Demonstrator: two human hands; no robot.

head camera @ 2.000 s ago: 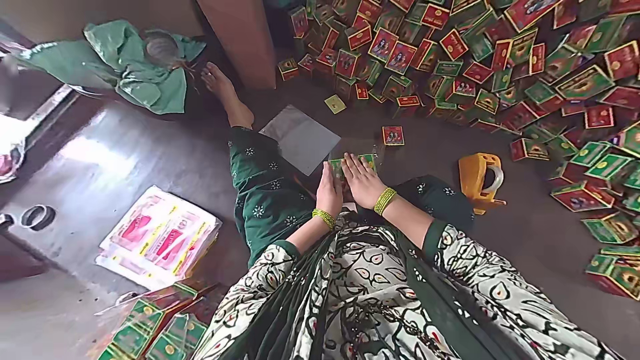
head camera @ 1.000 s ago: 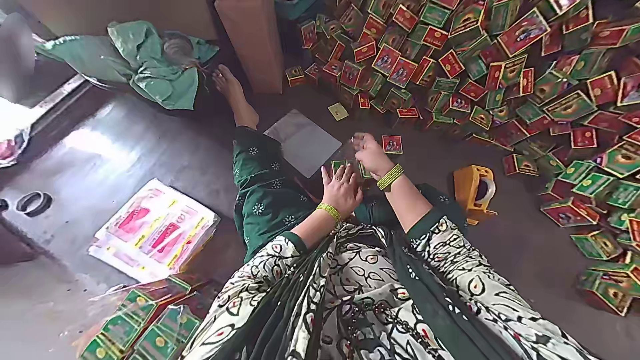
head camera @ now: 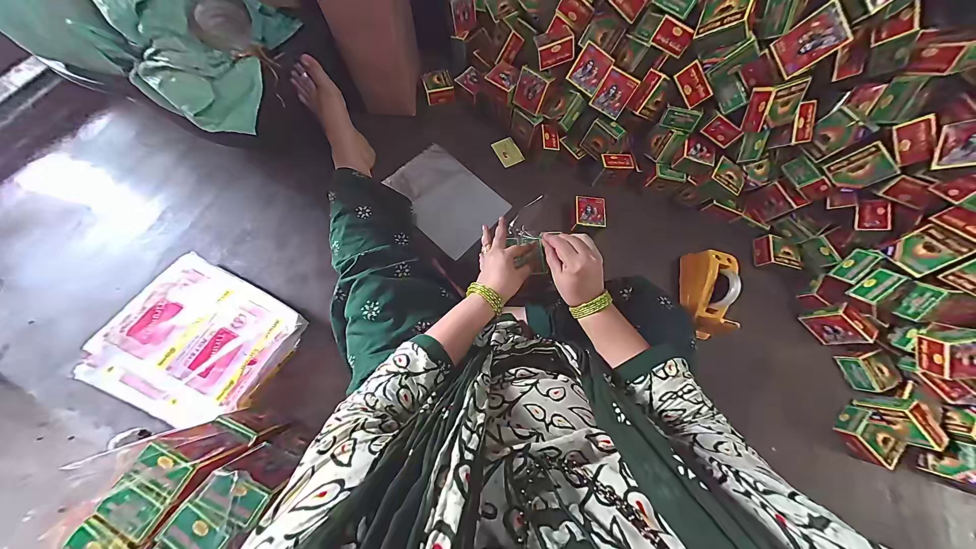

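My left hand (head camera: 505, 263) and my right hand (head camera: 573, 267) hold a small green box (head camera: 536, 255) between them, above my lap. Clear plastic film (head camera: 526, 221) sticks up from the box's far side. The fingertips of my right hand pinch at its right end, and the fingers of my left hand lie on its left side. Much of the box is covered by my fingers. A single red picture box (head camera: 590, 212) lies on the floor just beyond my right hand. A translucent plastic sheet (head camera: 450, 200) lies beyond my left hand, beside my leg.
Many red and green boxes (head camera: 762, 137) are heaped at the upper right. A yellow tape dispenser (head camera: 705, 293) stands right of my knee. At left lie printed pink and white packs (head camera: 198, 343), with film-wrapped green boxes (head camera: 160, 488) below. A brown post (head camera: 374, 57) and green cloth (head camera: 206, 76) are at the top.
Two seconds ago both hands lay flat together over the green box. One second ago my right hand was raised at its far side; now it is lower, at the box's right end.
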